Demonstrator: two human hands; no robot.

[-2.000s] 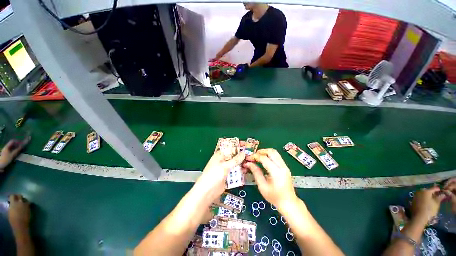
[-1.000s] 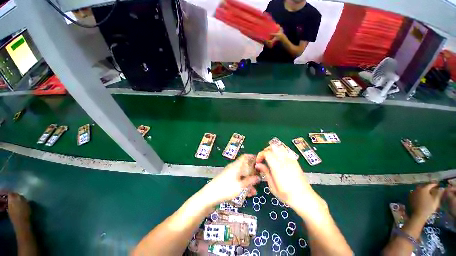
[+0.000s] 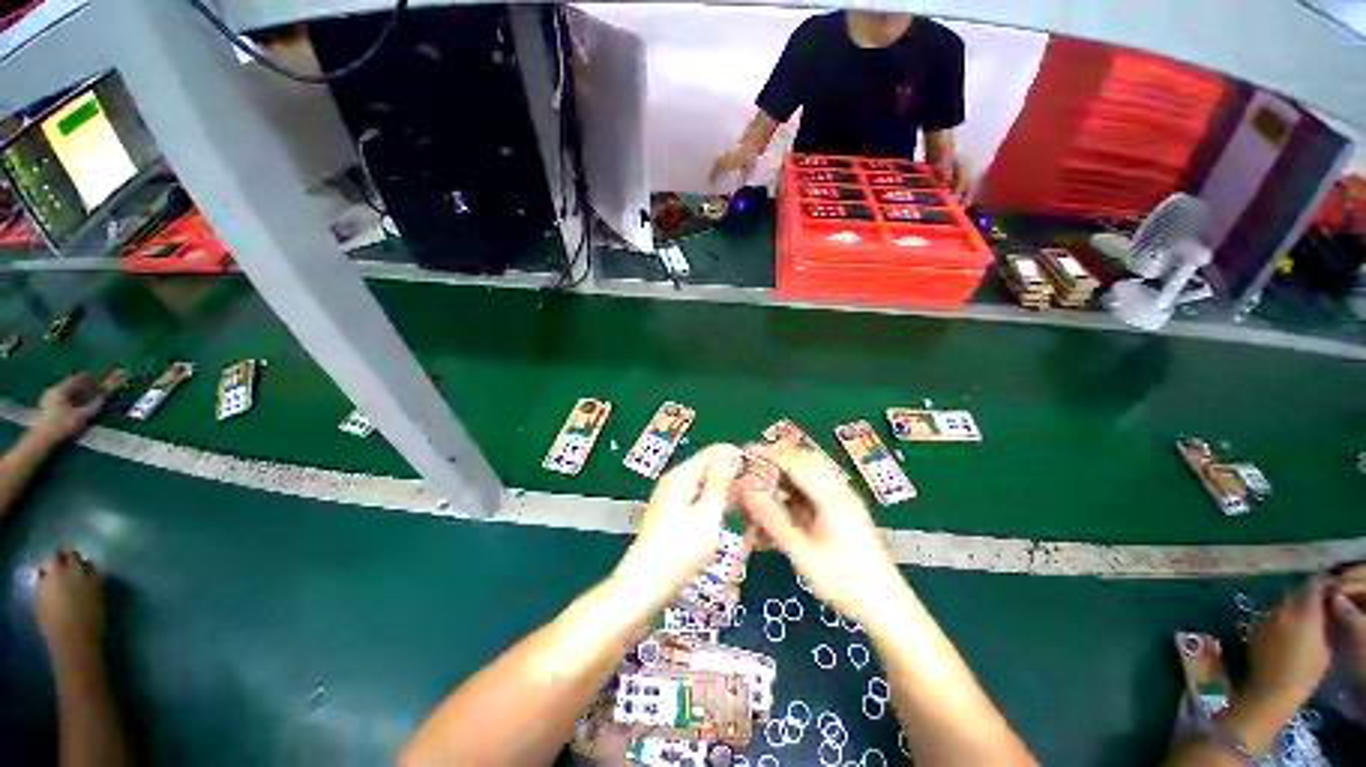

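Observation:
My left hand and my right hand meet at the near belt edge. My left fingers hold a small brown phone board, mostly hidden by the fingers. My right fingertips touch its upper end; whether they grip it or a small part is unclear. Below my hands lies an overlapping pile of phone boards with white keypad patches. Many thin white rings lie loose to the right of the pile, some partly behind my right forearm.
Phone boards lie spaced along the green belt behind a pale edge rail. A slanted metal post stands left. Opposite, a person stands behind stacked red trays. Neighbours' hands show at left and right.
Two phone boards appeared on the belt left of my hands, and belt boards drifted left. My hands remain together. The person opposite lifted red trays, which now stand stacked on the far bench.

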